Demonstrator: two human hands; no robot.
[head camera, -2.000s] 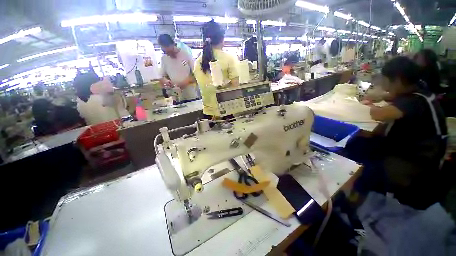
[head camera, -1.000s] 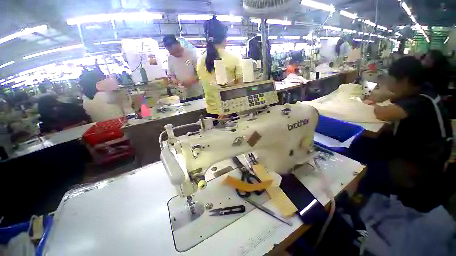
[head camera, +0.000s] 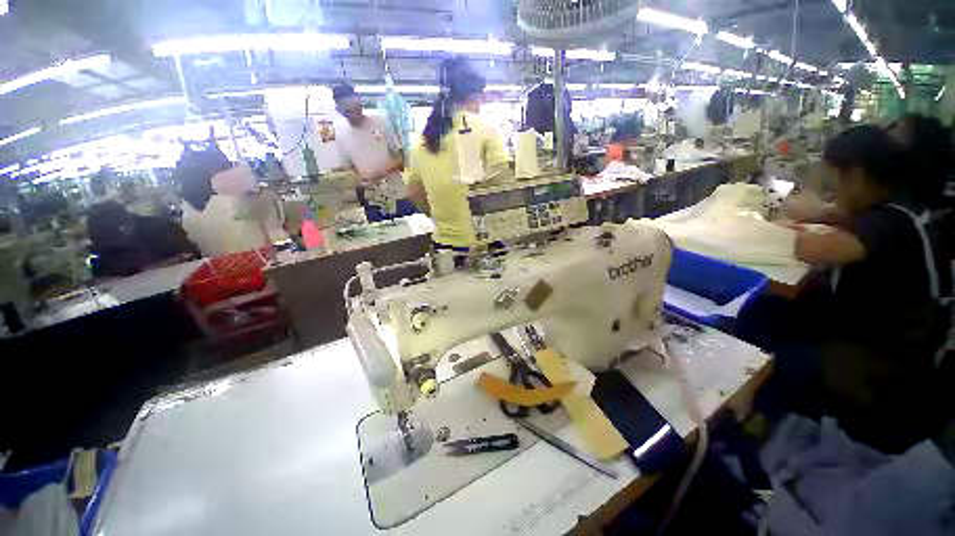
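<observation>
Neither of my hands is in the picture. The cream brother sewing machine (head camera: 524, 304) stands on the white table (head camera: 241, 440). Its presser foot and needle (head camera: 406, 427) are over the needle plate, with no cloth seen under them. Black thread snips (head camera: 480, 444) lie right of the needle. Black-handled scissors (head camera: 520, 385) lie partly under an orange curved template (head camera: 524, 395). A tan card strip (head camera: 593, 419) lies beside them, with a thin dark stick (head camera: 565, 448) in front. A dark flat rectangle (head camera: 636, 415) lies right of the card.
A narrow pinkish strip (head camera: 693, 419) hangs over the right table end. Pale lavender cloth (head camera: 859, 484) lies at lower right. A blue bin (head camera: 105, 484) is at lower left, another (head camera: 714, 281) behind the machine's right end. A red crate (head camera: 226, 276) stands beyond. A person (head camera: 890, 262) sits at right; others stand behind.
The camera view has shifted slightly, so the machine and table sit a little further right. The standing people beyond have changed posture. The tools on the table have not moved.
</observation>
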